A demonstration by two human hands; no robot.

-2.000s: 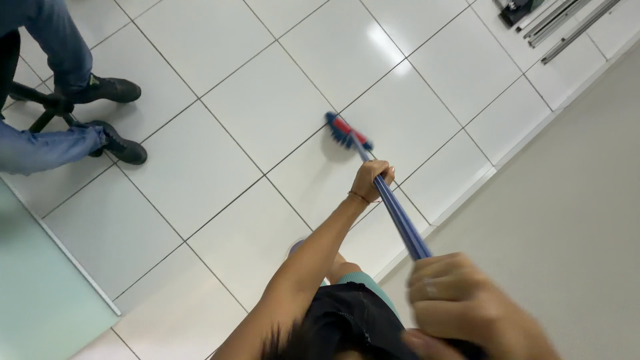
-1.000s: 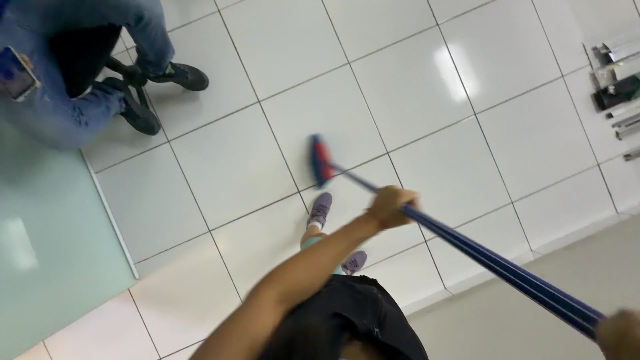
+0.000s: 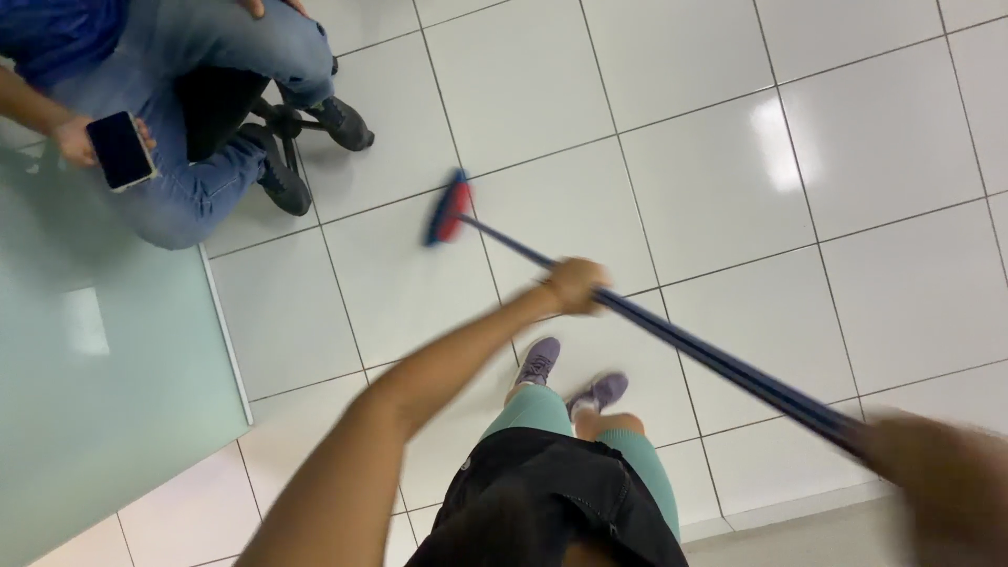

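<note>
My left hand (image 3: 577, 285) grips the dark blue striped handle (image 3: 717, 354) of a broom partway along its length. At the lower right, my right hand (image 3: 929, 465) is closed around the upper end of the same handle and looks blurred. The broom's head (image 3: 449, 211), red with blue bristles, rests at the white tiled floor (image 3: 551, 181) left of centre, tilted and slightly blurred. Between the two hands the handle runs diagonally, above and right of my purple shoes (image 3: 539, 360).
A seated person in jeans (image 3: 205, 189) at the upper left holds a smartphone (image 3: 122, 151); their dark shoes (image 3: 283, 181) stand by a chair's base (image 3: 285, 122). A frosted glass tabletop (image 3: 102, 346) lies along the left. A pale wall base (image 3: 803, 512) runs at the lower right.
The broom head has moved from the floor before my feet toward the seated person's shoes. Both hands still hold the handle. The view has shifted left; the metal pieces seen earlier are out of view.
</note>
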